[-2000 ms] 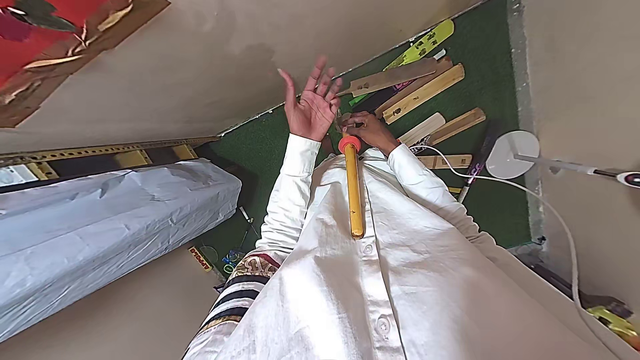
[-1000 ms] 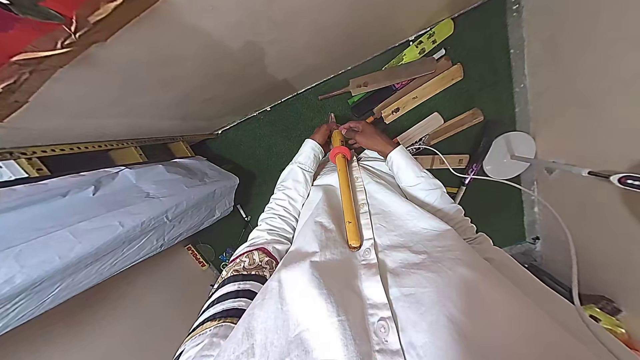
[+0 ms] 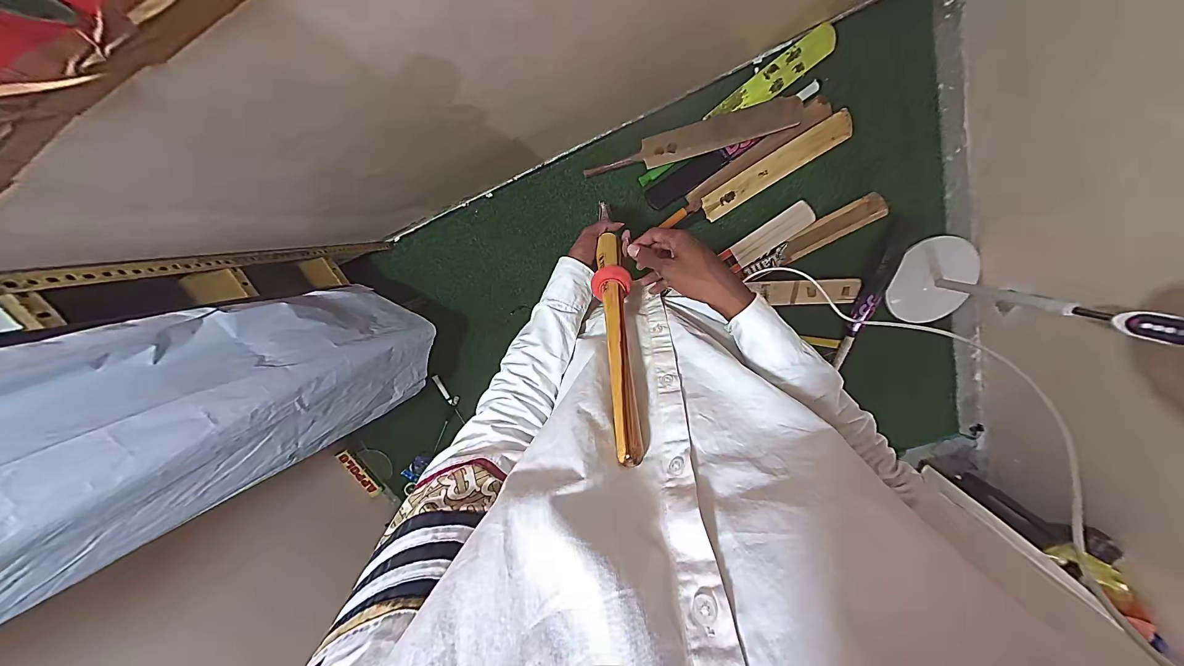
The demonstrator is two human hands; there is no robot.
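A yellow wooden tool handle [image 3: 622,370] with a rounded end points toward me against the white shirt. Around its far part sits a red-orange ring [image 3: 610,282]. My left hand [image 3: 592,242] is at the far end of the handle, largely hidden behind it; a small pointed thing stands up beyond its fingers, too small to name. My right hand [image 3: 683,264] is just right of the handle, fingers bent and thumb near the fingertips, close to my left hand. Whether it pinches something thin cannot be told.
Several wooden cricket bats [image 3: 782,166] and a yellow-green bat [image 3: 782,74] lie on green carpet [image 3: 518,231]. At right stand a lamp with a round white disc [image 3: 932,279] and a white cable [image 3: 1036,393]. A sheet-covered long object [image 3: 213,398] and yellow metal rack [image 3: 217,282] are left.
My left hand was raised, palm showing with fingers spread, left of the handle; it has come down to the handle's far end. My right hand has stayed beside the handle.
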